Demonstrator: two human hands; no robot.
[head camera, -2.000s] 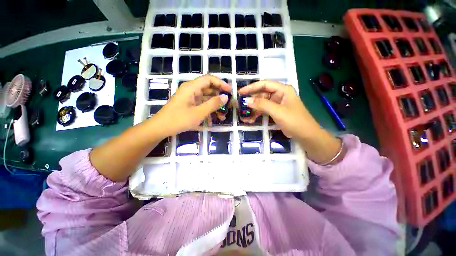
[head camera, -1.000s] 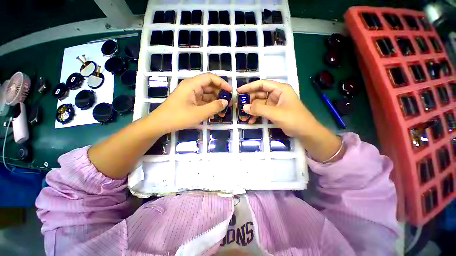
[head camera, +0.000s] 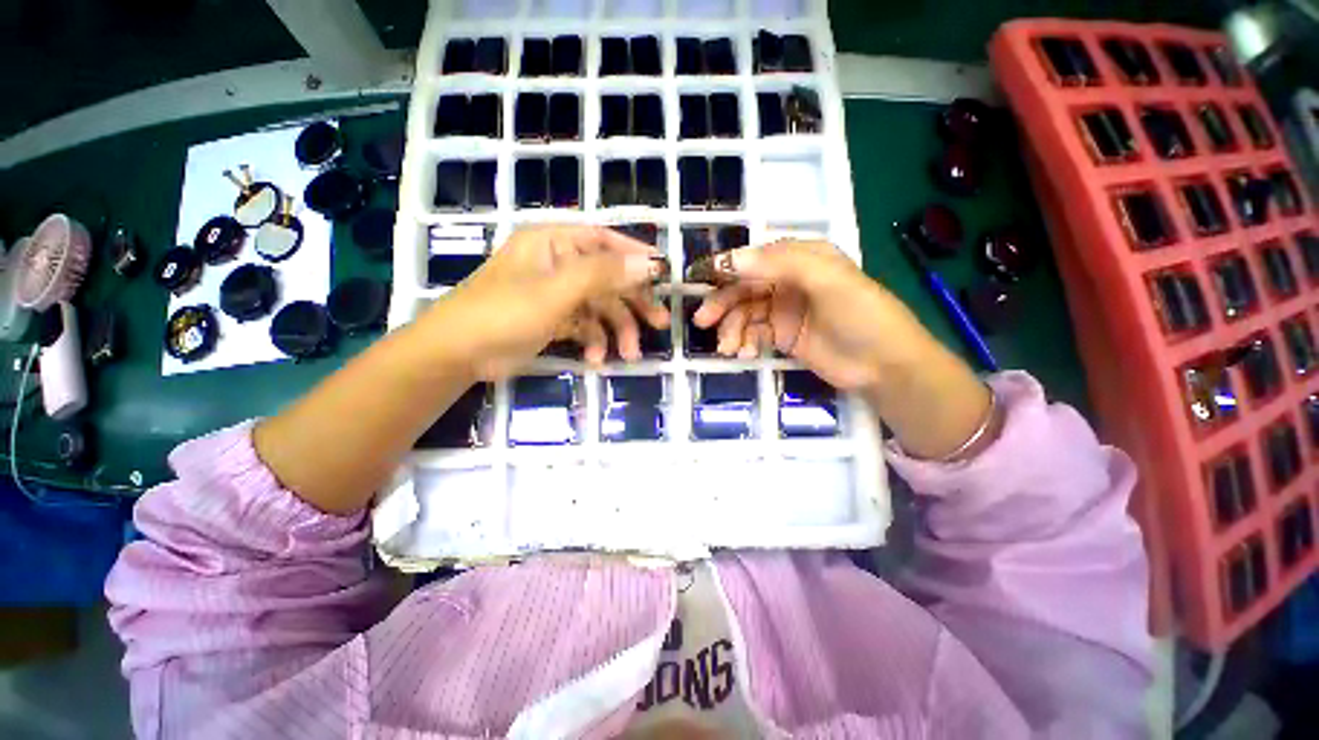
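Note:
The white compartment tray (head camera: 629, 506) stands before me, most cells holding two dark glossy rectangular units side by side. My left hand (head camera: 572, 297) is over its middle, thumb and finger pinching a small dark unit (head camera: 658, 269). My right hand (head camera: 796, 301) is just to its right and pinches another dark unit (head camera: 709, 269), seen edge-on. The two units are close together but apart, above the tray. My other fingers are spread below them and hide parts of the cells.
At left, black round parts (head camera: 249, 292) lie on and beside white paper (head camera: 275, 156), with a pink-white fan (head camera: 55, 275) further left. At right are dark red round pieces (head camera: 937, 229), a blue pen (head camera: 958, 318) and a tilted red compartment tray (head camera: 1078, 289) with dark units.
Both hands have turned the held units so that they show edge-on instead of upright. The fingers under them have spread and straightened. The trays have not visibly moved.

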